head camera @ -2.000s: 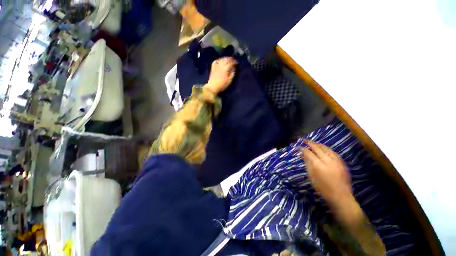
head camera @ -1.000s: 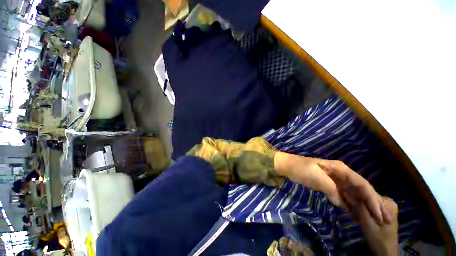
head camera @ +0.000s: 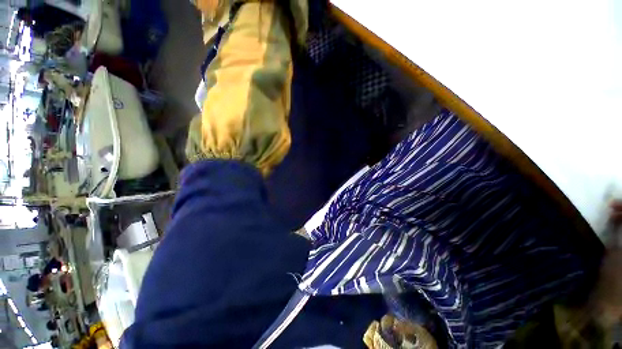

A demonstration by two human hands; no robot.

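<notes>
My left arm, in a camouflage sleeve cover, reaches up to the top edge of the view. My left hand is out of the picture. Navy cloth (head camera: 300, 157) hangs or lies low beside my lap, partly hidden behind that arm. My right hand (head camera: 614, 221) is a small blur cut off by the right edge, over the rim of the white table (head camera: 505, 75); its fingers and any hold cannot be made out. The striped apron (head camera: 409, 225) covers my lap.
The table's wood-coloured edge (head camera: 436, 85) curves down the right side of my lap. Pale machine-like shapes and white bins or covers (head camera: 126, 129) stand at the left. A dark checked item (head camera: 372, 85) is under the table edge. An orange thing shows at the top.
My left arm has swung from across my lap up past the top edge. My right hand has moved right to the picture's edge. The hands were together and are now apart.
</notes>
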